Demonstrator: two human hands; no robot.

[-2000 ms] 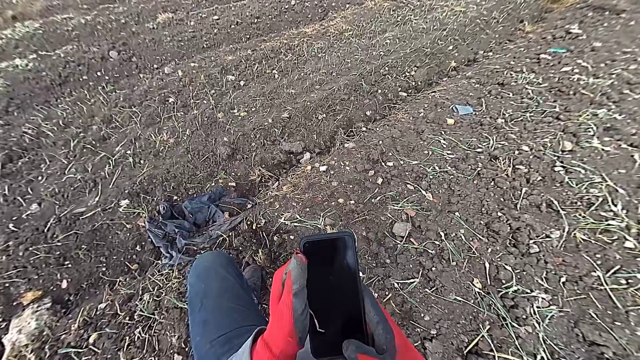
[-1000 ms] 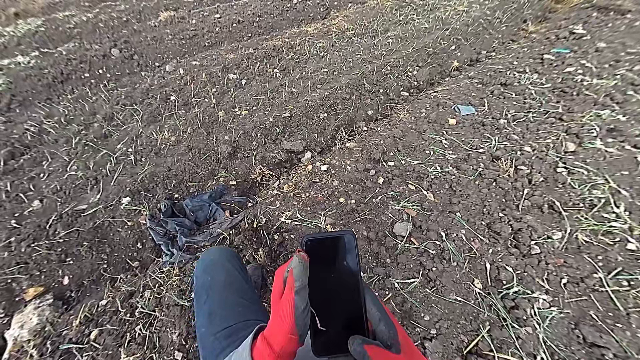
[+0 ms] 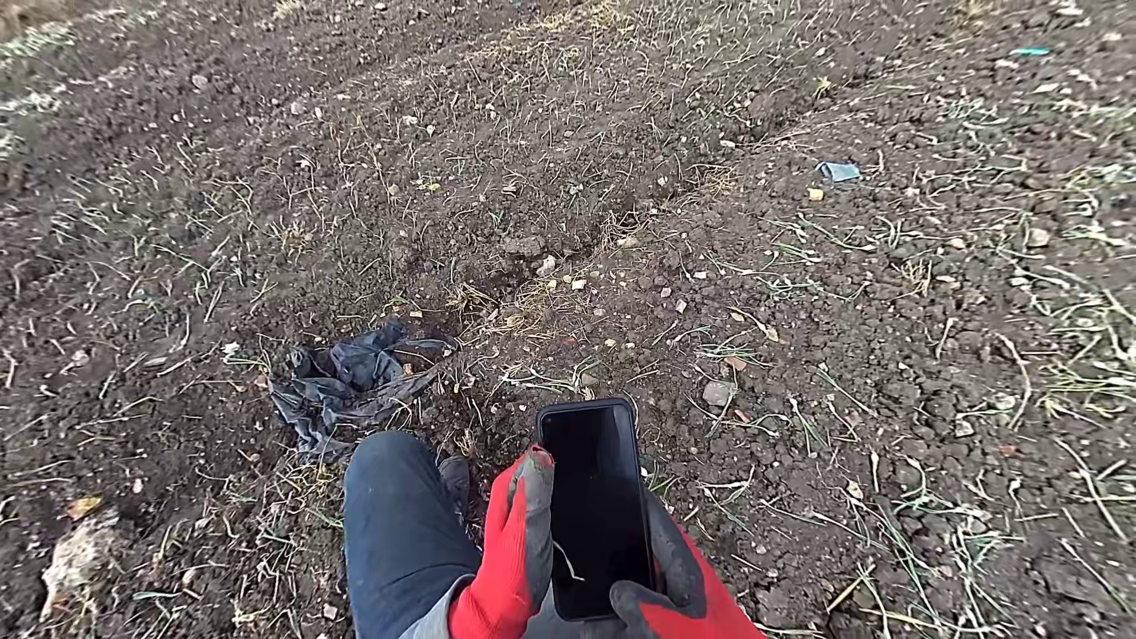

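A smartphone in a black case (image 3: 595,497) is held upright between my two hands, its screen dark and facing me. My left hand (image 3: 519,532), in a red and grey work glove, grips the phone's left edge, the fingertips near its upper part. My right hand (image 3: 670,577), in a matching glove, holds the lower right edge, with the thumb over the bottom corner. A thin pale strand lies across the lower screen. The fingers behind the phone are hidden.
Dark, cloddy soil with green and dry plant stalks surrounds me. Crumpled dark fabric or plastic (image 3: 355,382) lies beyond my bent knee (image 3: 399,524). A large pale stone (image 3: 80,559) is at lower left, a small stone (image 3: 719,392) right of the phone, a bluish scrap (image 3: 839,171) farther off.
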